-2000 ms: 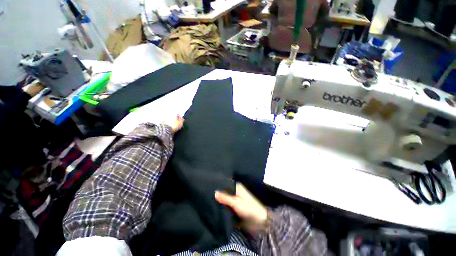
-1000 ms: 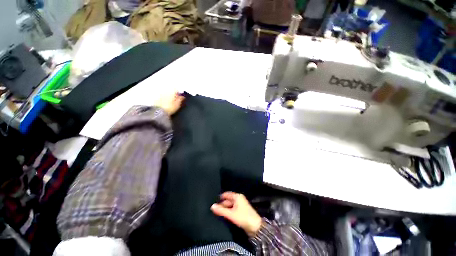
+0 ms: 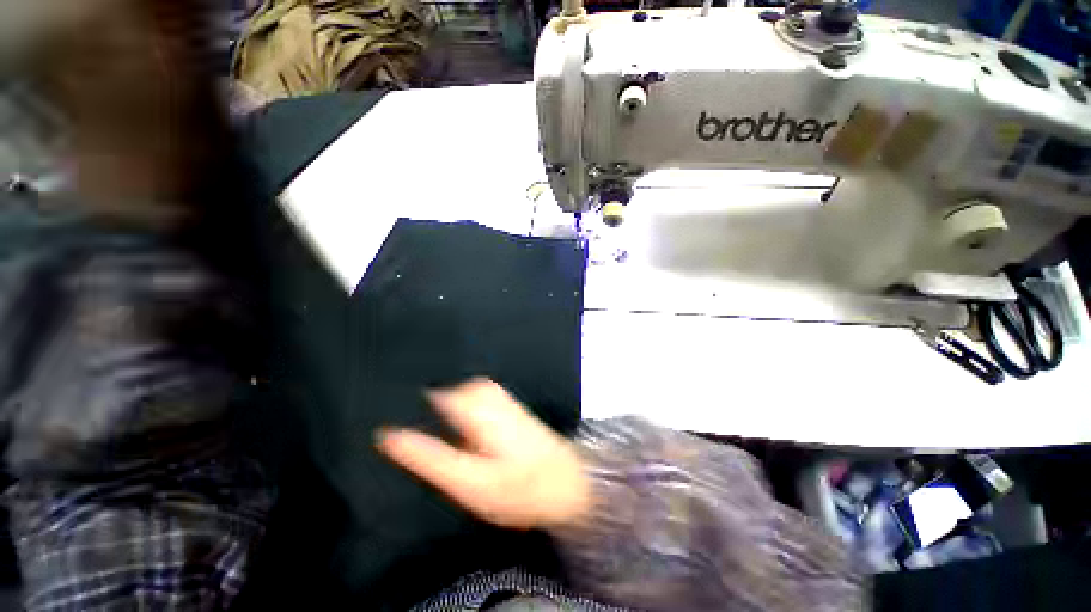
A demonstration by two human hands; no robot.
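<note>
A dark green-black fabric panel (image 3: 479, 323) with tiny pale marks lies on the white table, its right edge under the needle area of the white brother sewing machine (image 3: 766, 132). More dark cloth hangs down towards my lap. My right hand (image 3: 503, 460) is over the panel's lower part, slightly blurred, with thumb and fingers apart and nothing gripped. My left hand (image 3: 120, 108) is a brown blur at the upper left, raised close to the camera beside a dark blurred strip of cloth; its fingers and any grip cannot be made out.
Dark cloth (image 3: 314, 129) lies at the table's far left edge. Black-handled scissors (image 3: 1017, 335) lie at the table's right end. A grey bin (image 3: 826, 502) of small items stands below the front edge. A brown fabric heap (image 3: 329, 46) is behind the table.
My left hand has left the panel's left edge and risen to the upper left. My right hand has moved left and up over the cloth. The view has shifted closer to the machine.
</note>
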